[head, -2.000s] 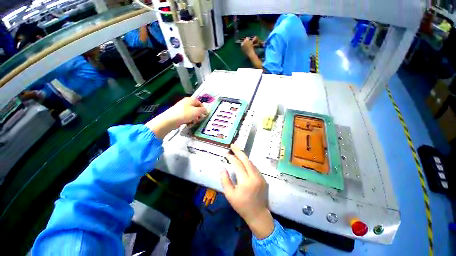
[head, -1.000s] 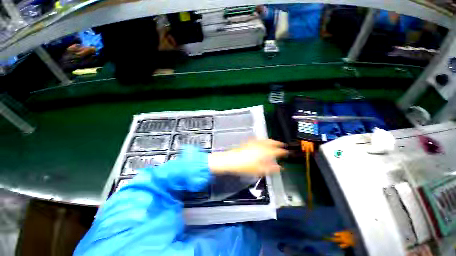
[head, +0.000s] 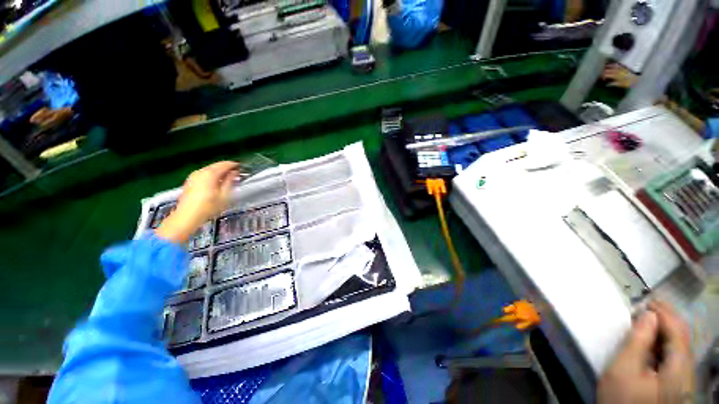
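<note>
A large tray with flat phone-sized parts point(head: 252, 256) lies on white liner sheets point(head: 398, 237). Parts with pale bars fill pockets at the left and middle; a thin translucent sheet point(head: 323, 197) covers the right column. My left hand point(head: 201, 197) is over the tray's back pockets, fingers pinched on a thin flat part point(head: 256, 165), blurred and seen nearly edge-on. The back middle pocket shows no dark part. My right hand point(head: 650, 355) is low at the right, fingers bent close together near the white machine's front; whether it holds anything cannot be told.
Right of the tray are a black keypad point(head: 431, 150) with an orange cable point(head: 448, 237), blue parts point(head: 481, 130) and a silver rod point(head: 473, 138). The left fixture point(head: 690, 201), with a barred part, stands on the white machine point(head: 520, 213). People's hands show behind the bench.
The view has swung from the machine to the tray. My left hand has moved from the tray's right side to its back left and taken a part. My right hand has come back into view.
</note>
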